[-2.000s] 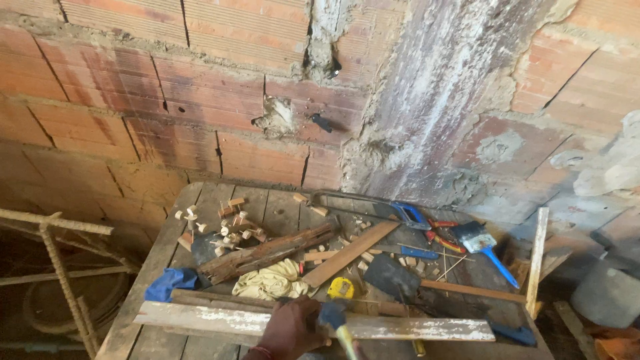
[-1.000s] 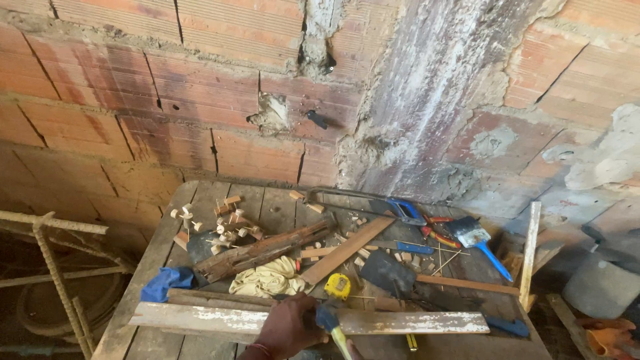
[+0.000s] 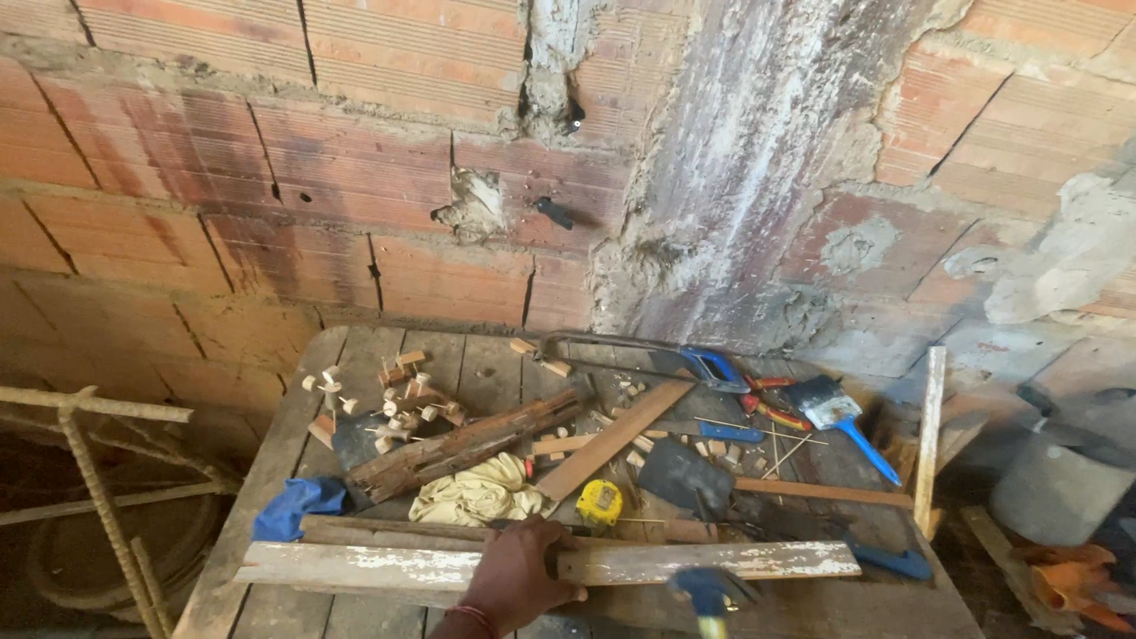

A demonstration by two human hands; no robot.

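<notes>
Near the front edge of the wooden table, my left hand point(image 3: 524, 568) grips the middle of a long wooden board point(image 3: 745, 561) with worn white paint. Fingers lie over its far side, and the thumb is on the near side. To the right of that hand is a hammer point(image 3: 706, 590), its slightly blurred dark head over the board's near edge and its yellowish handle running out of the bottom of the view. My right hand is out of view. Just beyond the board are a yellow tape measure point(image 3: 600, 502) and a crumpled cream cloth point(image 3: 479, 493).
On the table point(image 3: 293, 399) lie a rough wood piece point(image 3: 470, 441), small wooden pieces, a hacksaw point(image 3: 714, 368), pliers point(image 3: 772, 404), a paintbrush point(image 3: 839, 413) and a blue cloth point(image 3: 297, 508). A brick wall point(image 3: 337, 151) stands behind; steel rebar point(image 3: 111, 506) is at left.
The hammer head has moved right, away from my left hand, which it was beside or over in both earlier frames. My left hand stays on the board.
</notes>
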